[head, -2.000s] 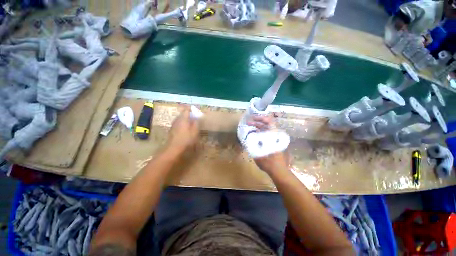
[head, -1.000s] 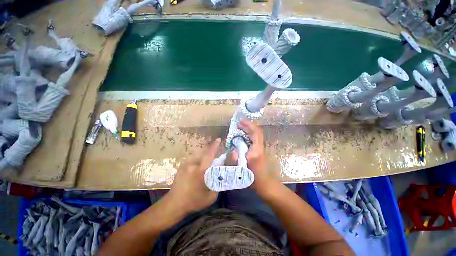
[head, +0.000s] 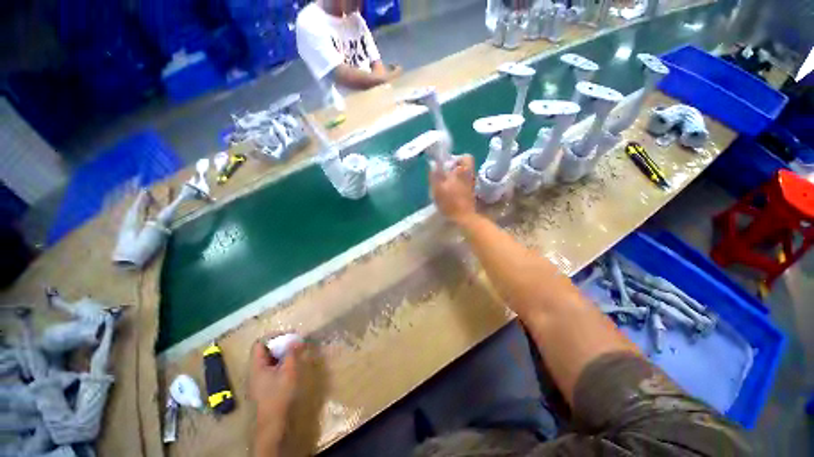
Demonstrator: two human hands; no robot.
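My right hand [head: 453,187] is shut on a grey-white leg-and-body unit [head: 439,143] with its oval soles on top, at the left end of the row of standing units [head: 527,170] along the belt edge. Its lower part is hidden by my hand. My left hand [head: 275,370] holds a small white glue bottle [head: 285,344] over the bench at the lower left. A second white glue bottle [head: 186,391] lies beside a yellow and black knife [head: 216,379].
Body pieces [head: 67,379] are heaped on cardboard at the left. The green belt [head: 268,259] carries another unit [head: 344,171]. A person [head: 339,45] is opposite. Another knife [head: 646,164] lies at the right, above a blue bin [head: 714,357] and red stool [head: 775,219].
The view has turned right. My right hand has carried the unit away from my body to the row. My left hand has left the unit and now holds a glue bottle.
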